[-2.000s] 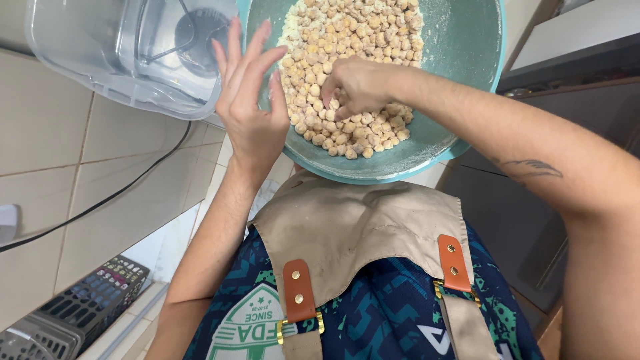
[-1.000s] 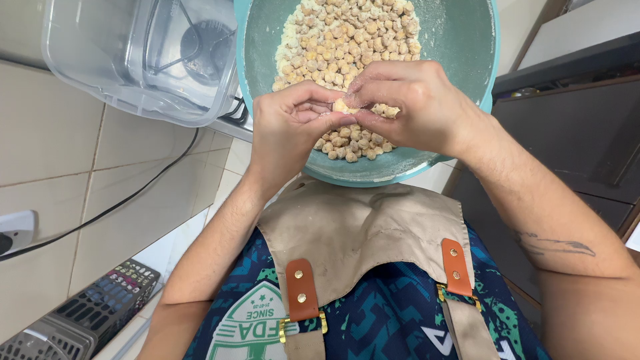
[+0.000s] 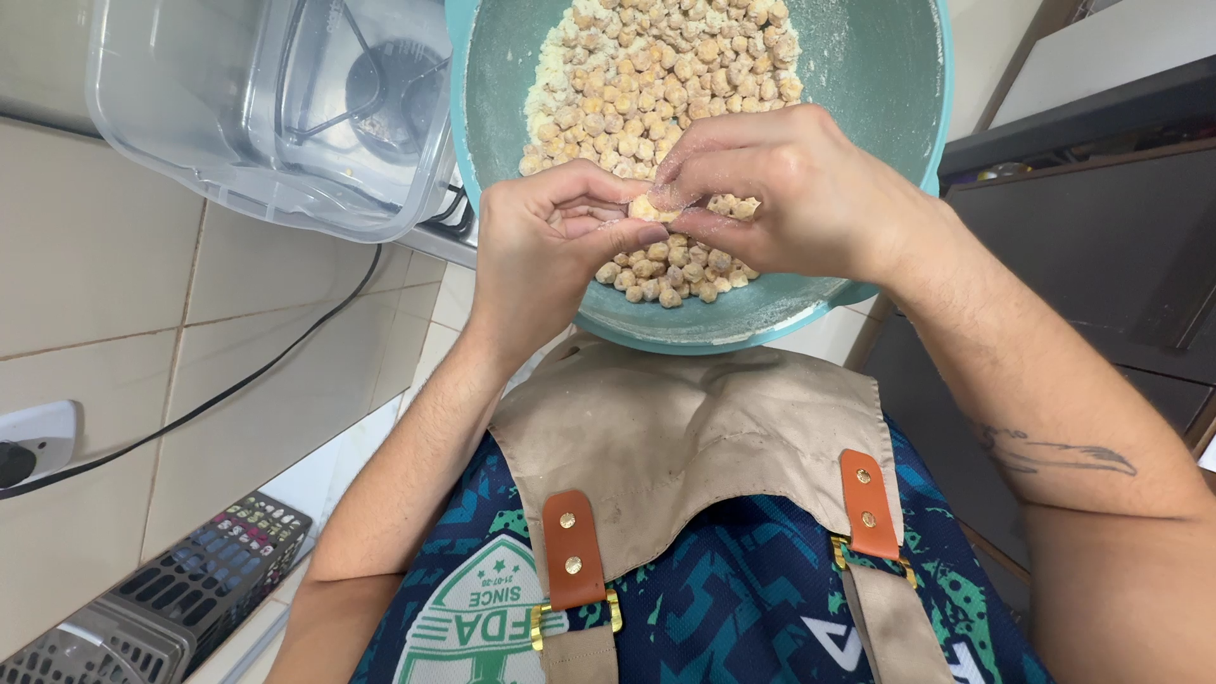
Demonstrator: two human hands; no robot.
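Observation:
A teal bowl [image 3: 855, 85] holds many small round floured dough pieces [image 3: 655, 85], with loose pale flour along their left side. Over the bowl, my left hand [image 3: 560, 237] pinches a pale yellow piece of dough [image 3: 652, 209] between thumb and fingertips. My right hand [image 3: 779, 190] meets it from the right, thumb and fingers on the same piece, with flour on the fingertips. A few more pieces [image 3: 733, 206] show between the right thumb and fingers; whether they are held in that hand or lie beyond it, I cannot tell.
A clear plastic container [image 3: 237, 123] stands left of the bowl, over a metal stove top. A black cable [image 3: 275, 366] runs along the tiled wall to a plug at a white socket [image 3: 43, 437]. Dark plastic crates [image 3: 237, 551] are at lower left, dark cabinets [image 3: 1083, 247] at right.
Two seconds ago my right hand was down among the pieces and my left hand was raised with its fingers apart. Both hands have since come together over the bowl on one piece.

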